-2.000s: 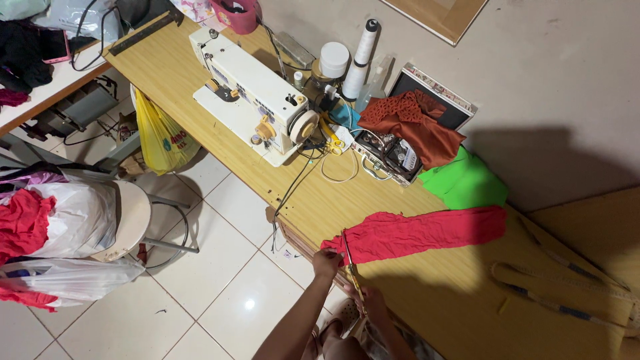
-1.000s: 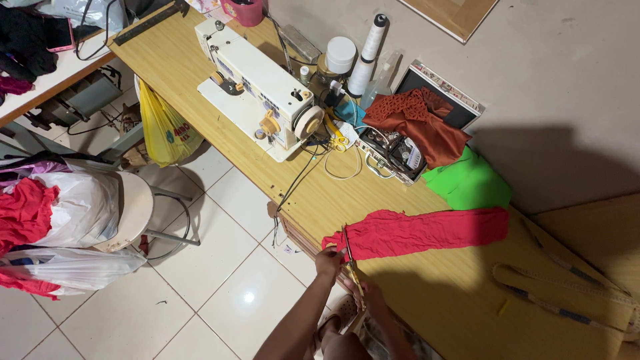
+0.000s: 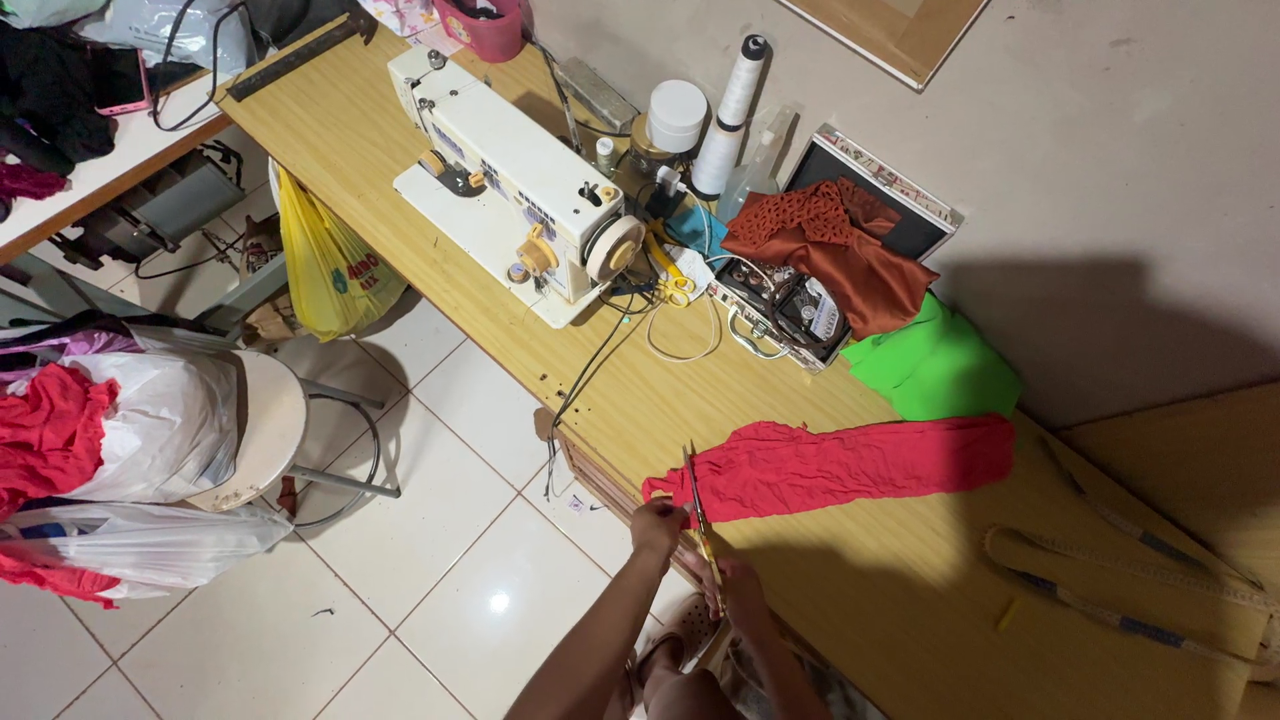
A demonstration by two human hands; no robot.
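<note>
A long strip of red fabric (image 3: 840, 468) lies across the wooden table near its front edge. My left hand (image 3: 657, 528) pinches the near left end of this fabric at the table edge. In my right hand (image 3: 735, 585) is a pair of scissors (image 3: 699, 495), the blades pointing away from me and lying across the fabric's left end, just right of my left hand. Whether the blades are apart cannot be made out. A white sewing machine (image 3: 520, 170) stands on the table beyond, to the left.
An open case (image 3: 770, 325) holds sewing parts, with rust-brown fabric (image 3: 840, 250) over it and green fabric (image 3: 935, 360) beside it. Yellow-handled scissors (image 3: 672, 275) lie by the machine. A tape measure (image 3: 1100, 605) lies at right. A stool (image 3: 270, 430) with bags stands left.
</note>
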